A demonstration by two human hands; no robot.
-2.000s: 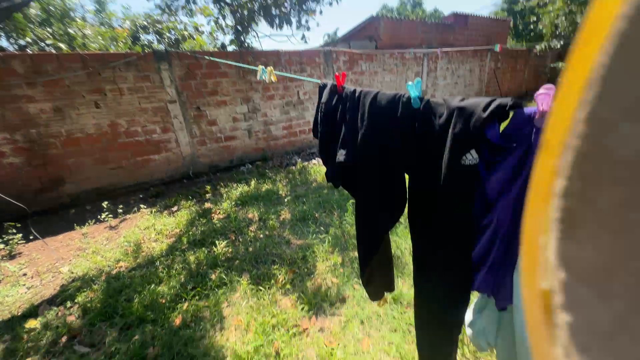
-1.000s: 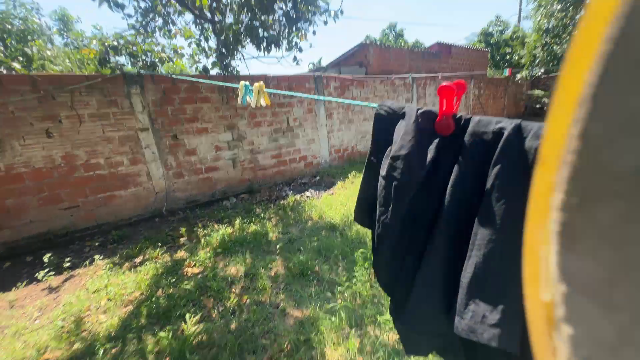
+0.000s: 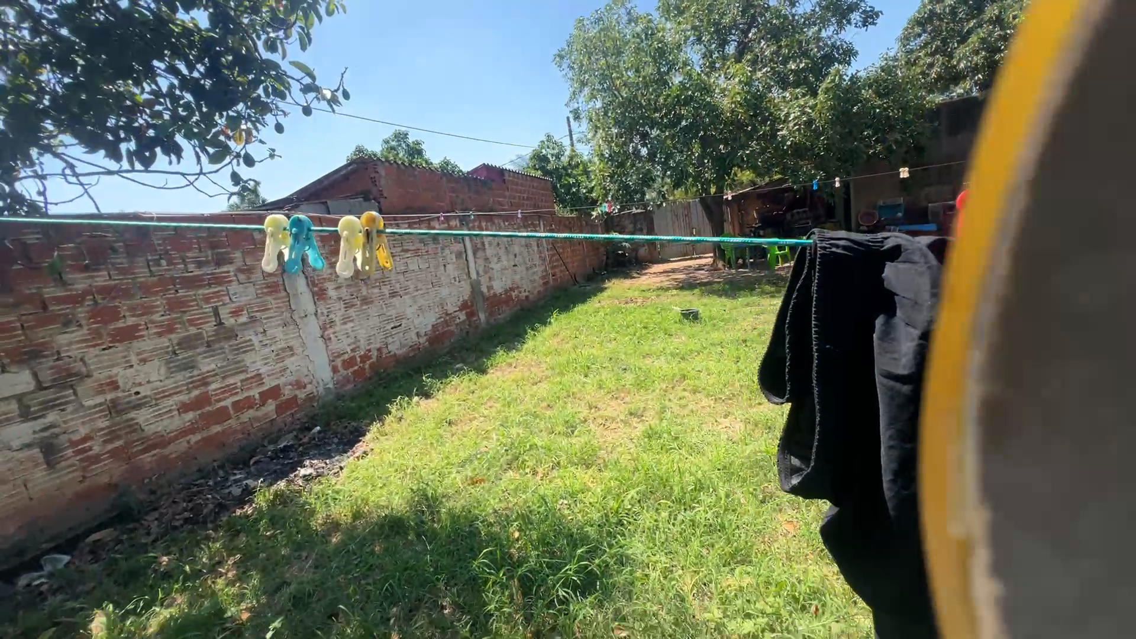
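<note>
Neither my left hand nor my right hand is in the frame. A green clothesline [image 3: 568,236] runs across the view, nearly level. Several plastic clothespins are clipped on it at the left: a pale yellow one [image 3: 274,243], a teal one [image 3: 303,245], another pale yellow one [image 3: 349,247] and a deeper yellow one [image 3: 374,243]. Black garments [image 3: 852,382] hang folded over the line at the right, partly hidden by a large blurred object with a yellow edge [image 3: 963,355] close to the camera. What that object is, I cannot tell. A bit of a red clothespin [image 3: 961,200] shows beside it.
A brick wall [image 3: 169,355] runs along the left of the grassy yard [image 3: 568,461]. A small dark container [image 3: 689,313] lies on the grass. Farther back are trees [image 3: 745,115], green chairs [image 3: 777,256] and a second line with clothespins [image 3: 816,185].
The view has turned and moved along the line. The teal and pink clothespins and the purple garment seen two seconds ago at the right are out of sight.
</note>
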